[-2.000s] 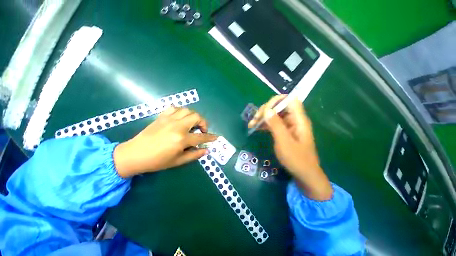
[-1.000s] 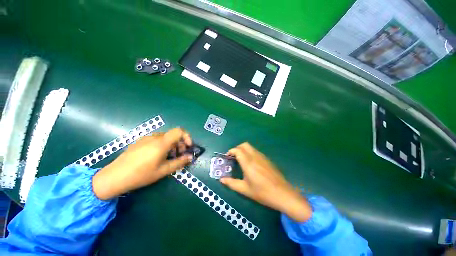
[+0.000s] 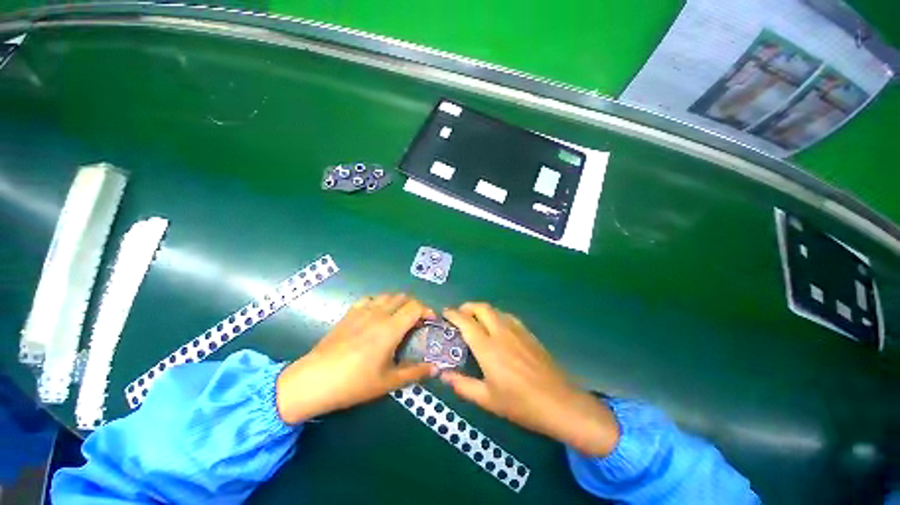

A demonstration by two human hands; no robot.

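My left hand (image 3: 360,350) and my right hand (image 3: 513,370) meet around grey camera lens plates (image 3: 444,345) with round lens rings, near the middle of the view. The fingertips of both hands press at the plates' edges; how many plates are between them is hard to tell. One separate grey lens plate (image 3: 432,264) lies flat just beyond the hands. A white perforated strip (image 3: 237,327) lies to the left of my left hand. A second perforated strip (image 3: 469,436) runs from under the hands toward the lower right. No tweezers are visible.
Dark lens plates in a cluster (image 3: 355,178) lie beyond. A black panel (image 3: 493,173) rests on a white sheet (image 3: 595,202); another black panel (image 3: 829,281) is at far right. Stacked white strips (image 3: 74,266) lie at left. The green surface ends at a metal rail (image 3: 395,61).
The view has shifted. Both hands have come together around the plates, which were apart in each hand a second ago. The tweezers seen earlier in my right hand no longer show.
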